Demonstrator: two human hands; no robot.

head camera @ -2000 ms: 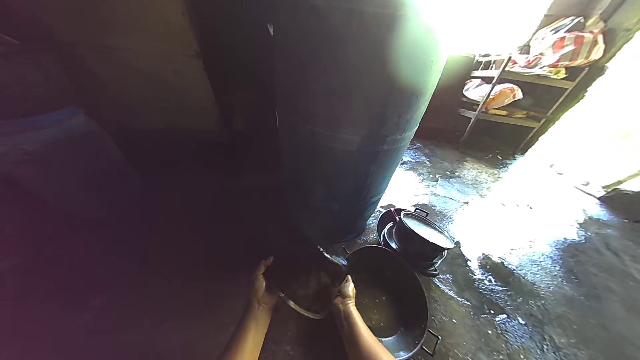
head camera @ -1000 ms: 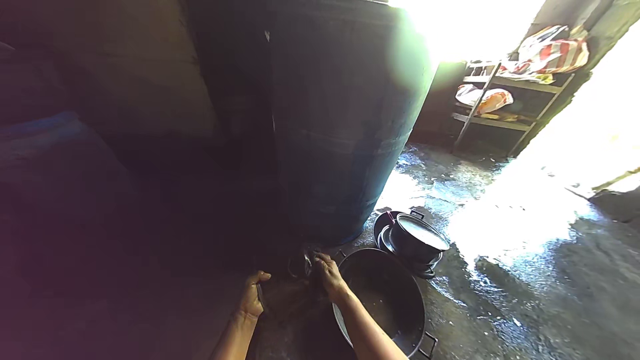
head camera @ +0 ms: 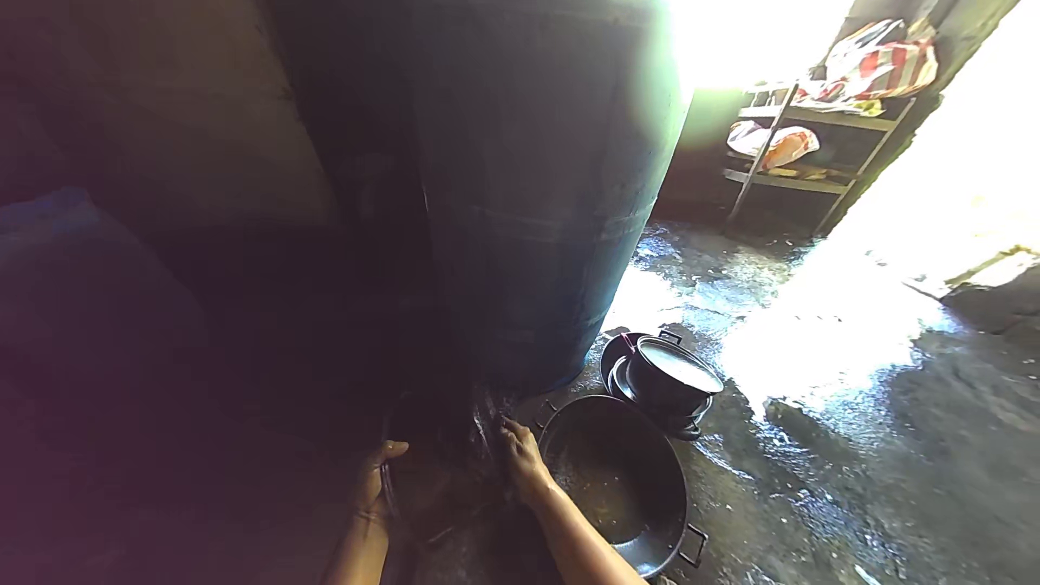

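My left hand (head camera: pixel 375 475) grips the rim of a dark round vessel, most of it lost in shadow. My right hand (head camera: pixel 520 455) is beside splashing water (head camera: pixel 485 422), left of a large two-handled pan (head camera: pixel 617 479); whether it holds anything cannot be told. The pan rests on the wet floor with some murky liquid in it. Just behind it are stacked dark pots, the top one a lidded pot (head camera: pixel 670 378). A tall blue-green drum (head camera: pixel 544 203) rises in front of my hands.
Wet, glaring concrete floor (head camera: pixel 780 471) spreads to the right. At the back right stands a metal shelf rack (head camera: pixel 796 185) bearing striped plastic bags (head camera: pixel 894 69). A pale bulky thing (head camera: pixel 65 236) sits in the dark at the left.
Two seconds ago both hands held a dark round vessel by its sides; now my right hand is at the splashing water and the vessel is barely visible.
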